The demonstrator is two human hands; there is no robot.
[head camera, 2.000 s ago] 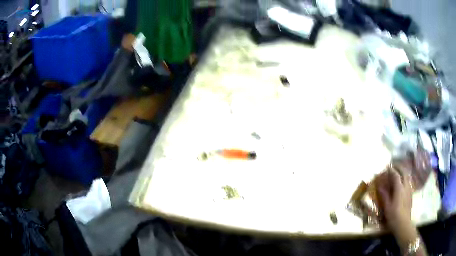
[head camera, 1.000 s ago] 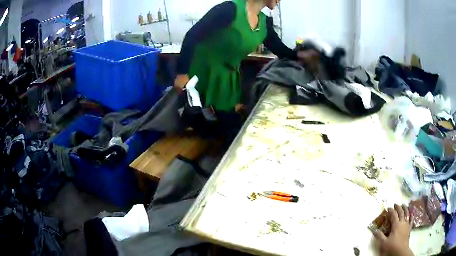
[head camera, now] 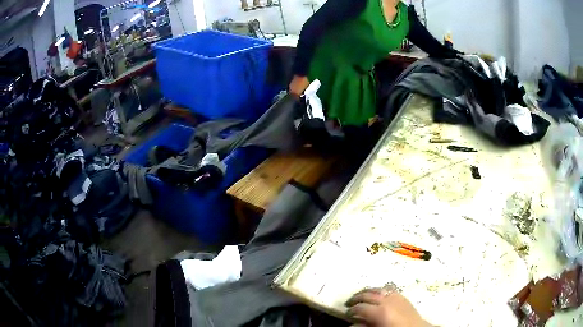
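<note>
The grey and black part-sewn garment point(head camera: 268, 268) lies at the lower left, beside the table's near-left edge. A white pocket cloth point(head camera: 216, 267) and a black band show at its near end. My right hand point(head camera: 383, 308) rests palm down at the table's near edge, cut off by the frame's bottom. Its fingers are slightly bent and point left, and nothing shows in them. Brown patches point(head camera: 543, 300), some in clear plastic, lie at the lower right. Orange-handled snips point(head camera: 409, 250) lie beyond my hand. My left hand is out of the picture.
The cream table point(head camera: 358, 223) has a worn top. A person in green point(head camera: 348, 70) stands beyond a wooden bench point(head camera: 281, 175), holding grey cloth. Blue tubs point(head camera: 214, 73) stand at the left. Dark garments point(head camera: 492, 102) lie at the table's far end, with clear plastic point(head camera: 566, 185) at the right.
My right hand has left the brown patches and moved left to the table's near edge. The view has turned right-to-left, so the table and patches appear farther right.
</note>
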